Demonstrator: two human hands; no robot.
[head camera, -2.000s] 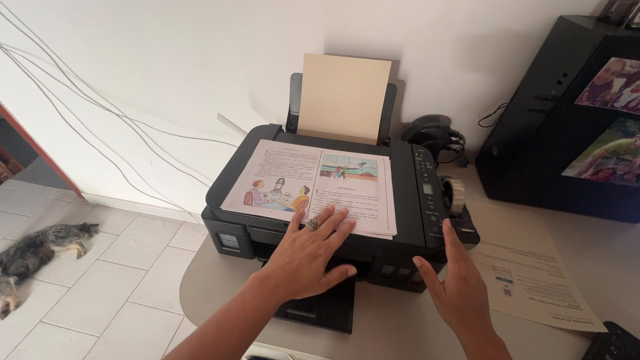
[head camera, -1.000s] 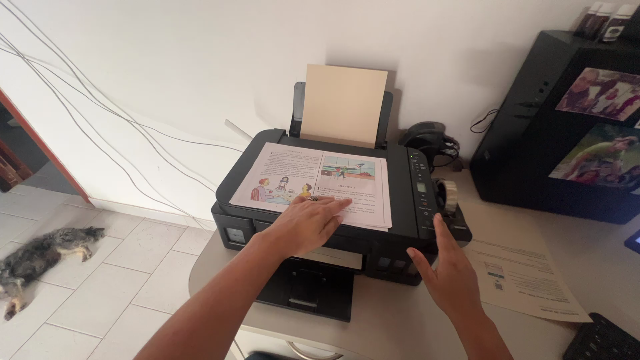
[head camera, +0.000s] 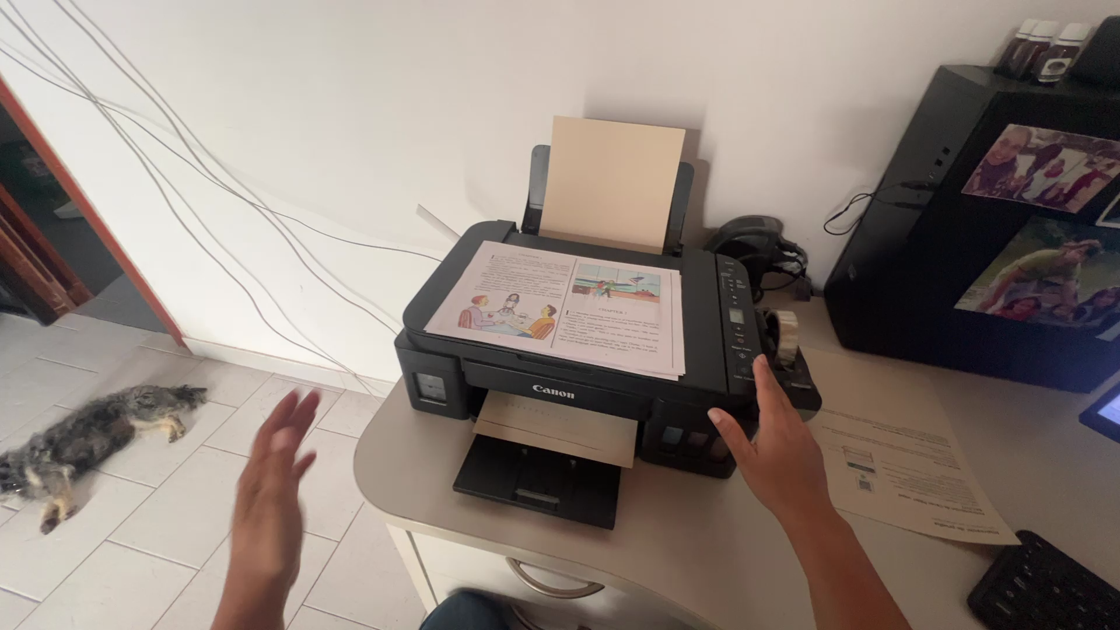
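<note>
A black Canon inkjet printer (head camera: 490, 357) stands on the desk with illustrated printed sheets (head camera: 560, 306) lying on its lid. Blank beige paper (head camera: 612, 184) is upright in the rear feed. From the front slot a sheet (head camera: 560, 429) sticks out over the black output tray (head camera: 535, 490). My left hand (head camera: 273, 499) is raised left of the desk, slightly blurred, its fingers apart and nothing in it. My right hand (head camera: 774, 446) is empty too, thumb and fingers apart, beside the front right corner of the printer near the control panel (head camera: 737, 319).
Right of the printer are a tape dispenser (head camera: 781, 337), a printed sheet (head camera: 901, 455) and a keyboard (head camera: 1041, 586). A black computer tower (head camera: 919, 236) bearing photos stands behind them. Cables (head camera: 219, 188) hang along the wall. A dog (head camera: 96, 437) lies on the tiled floor.
My left hand has left the printed sheets on the lid and moved left, past the desk. The sheet in the front slot now sticks out farther. My right hand stays near the control panel.
</note>
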